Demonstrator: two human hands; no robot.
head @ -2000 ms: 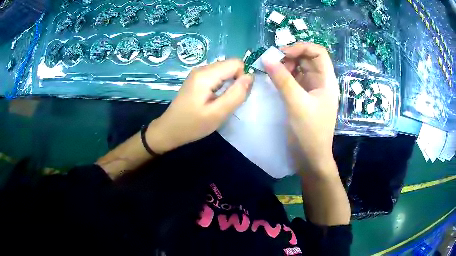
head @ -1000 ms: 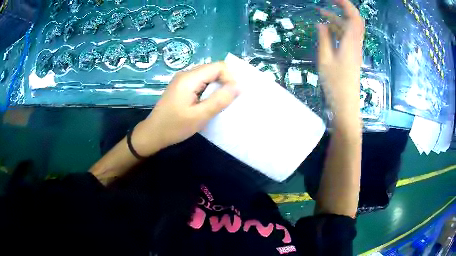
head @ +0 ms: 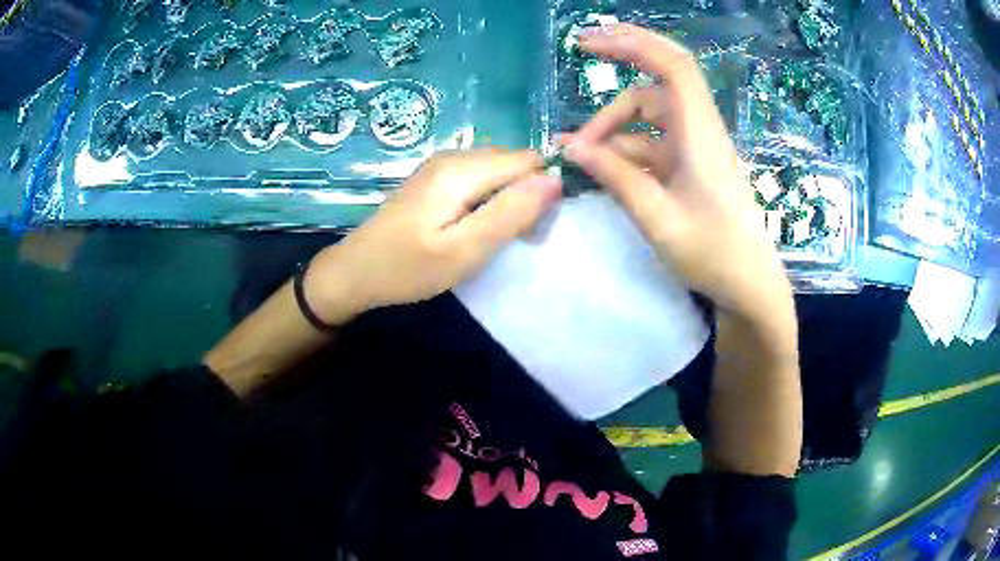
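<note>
My left hand [head: 450,219] holds a white backing sheet [head: 587,307] that hangs over my lap; its upper edge goes behind the fingers. My left fingertips also pinch a small dark-green circuit board [head: 555,160]. My right hand [head: 680,186] meets them, its thumb and a finger on the same board, its index finger raised and extended. The board is mostly hidden by the fingertips. Whether a white pad is on it, I cannot tell.
A round-pocket tray [head: 274,181] with board assemblies lies at left. A compartment tray [head: 861,236] with loose boards and white squares lies behind and right of my right hand. Spare white sheets [head: 943,304] hang at the bench's right edge. Black bins or bags [head: 844,378] are below.
My right hand has come back from over the compartment tray to my left fingertips, and a green board now shows there. The white sheet is still held in my left hand.
</note>
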